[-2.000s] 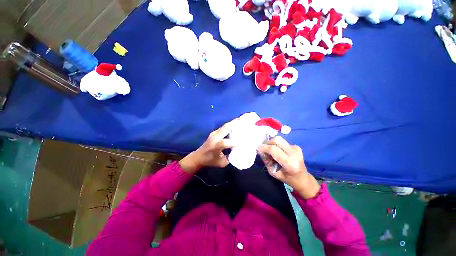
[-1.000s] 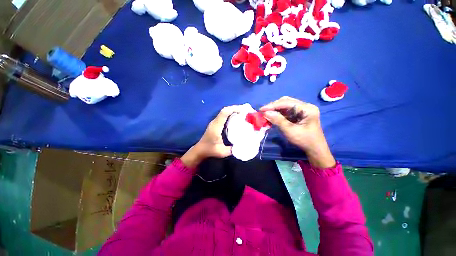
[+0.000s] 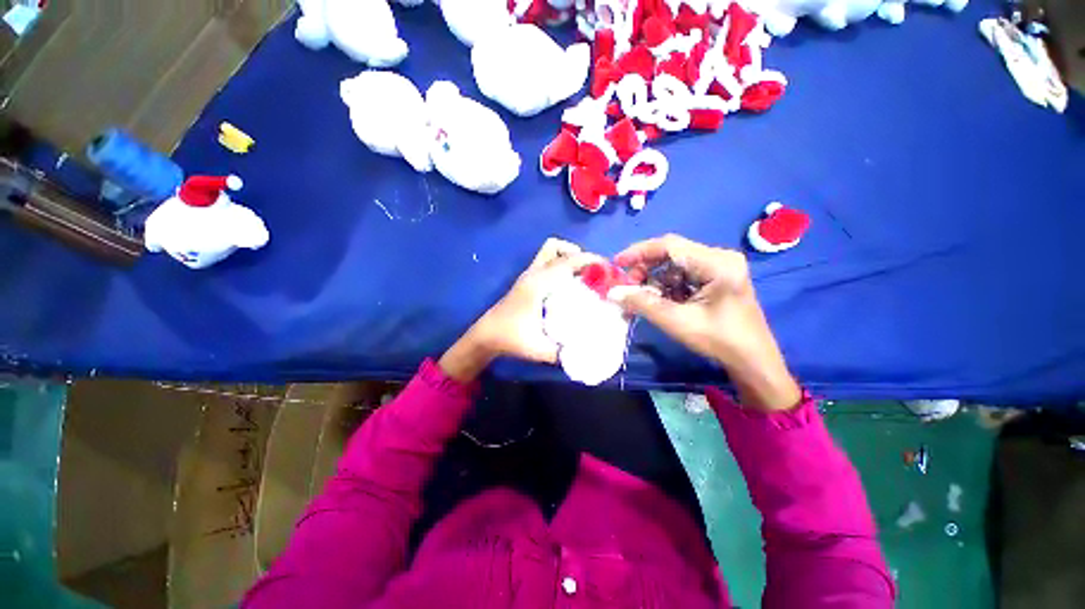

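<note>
My left hand [image 3: 524,312] holds a white plush toy [image 3: 588,339] from its left side, over the table's front edge. A small red Santa hat [image 3: 601,277] sits at the toy's top, partly hidden by my fingers. My right hand [image 3: 702,297] pinches at the hat's right side with thumb and forefinger. A dark object, perhaps small snips [image 3: 673,281], is tucked in my right palm. A white thread [image 3: 628,345] hangs down beside the toy's right side. No needle can be made out.
Red-and-white hats [image 3: 660,77] are heaped at the far side, with one loose hat [image 3: 779,227] at right. White plush toys [image 3: 474,143] lie far left of the heap. A hatted toy [image 3: 205,226] and blue thread cone [image 3: 135,164] are at left. A carton [image 3: 226,476] is below the table's left.
My right hand has moved from the toy's lower right up to the hat. The hat's red tip and pom-pom, visible earlier, are now covered by my fingers. The camera view has shifted slightly.
</note>
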